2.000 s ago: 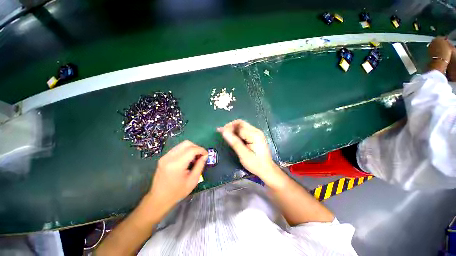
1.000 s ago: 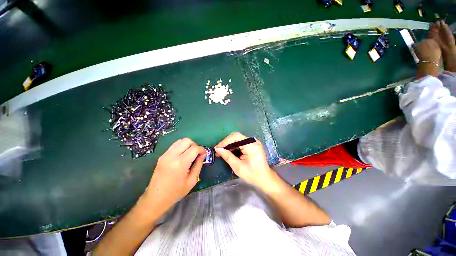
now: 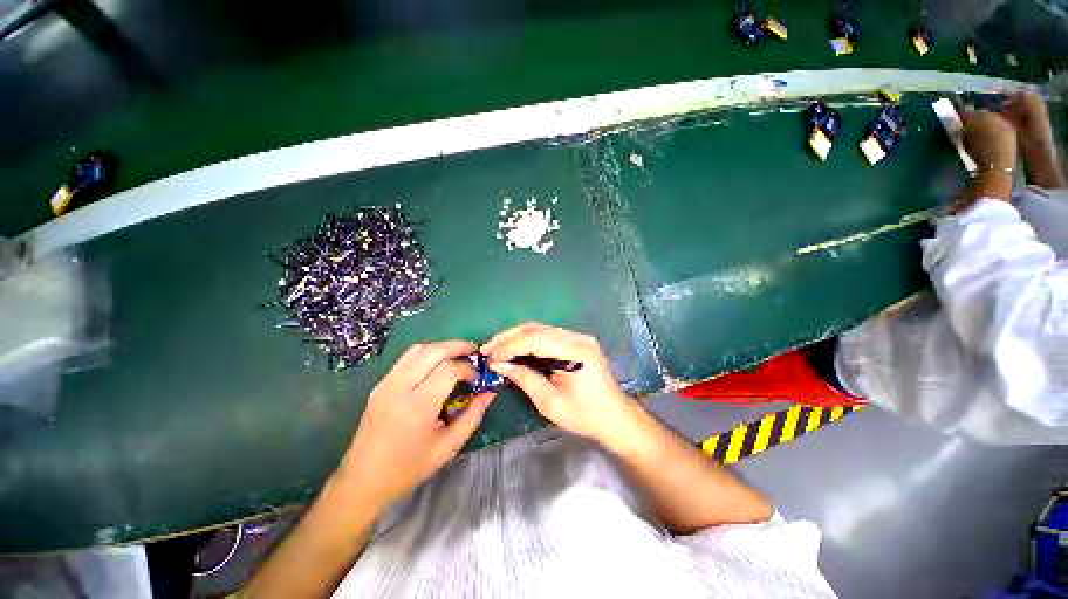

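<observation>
My left hand [image 3: 416, 404] holds a small blue-black electronic unit [image 3: 486, 374] by its left side, low in front of my body. A bit of yellow shows under the left fingers. My right hand [image 3: 562, 380] holds a slim black tool [image 3: 550, 364], and its fingertips touch the unit from the right. The tool's tip is hidden by the fingers. A large pile of dark leaded components [image 3: 355, 284] lies on the bench to the left. A small pile of pale pieces [image 3: 528, 225] lies to its right.
A white rail [image 3: 398, 143] separates the bench from the green conveyor [image 3: 410, 70], which carries several units. Two units [image 3: 822, 129] lie on the bench at right, near a pale strip [image 3: 953, 135]. A neighbouring worker's hands and white sleeves [image 3: 995, 252] are at far right. Clear plastic stands at left.
The black tool, not visible two seconds ago, is in my right hand. Since one second ago, my right fingers have closed in over the unit. The neighbour's near hand has moved to the pale strip.
</observation>
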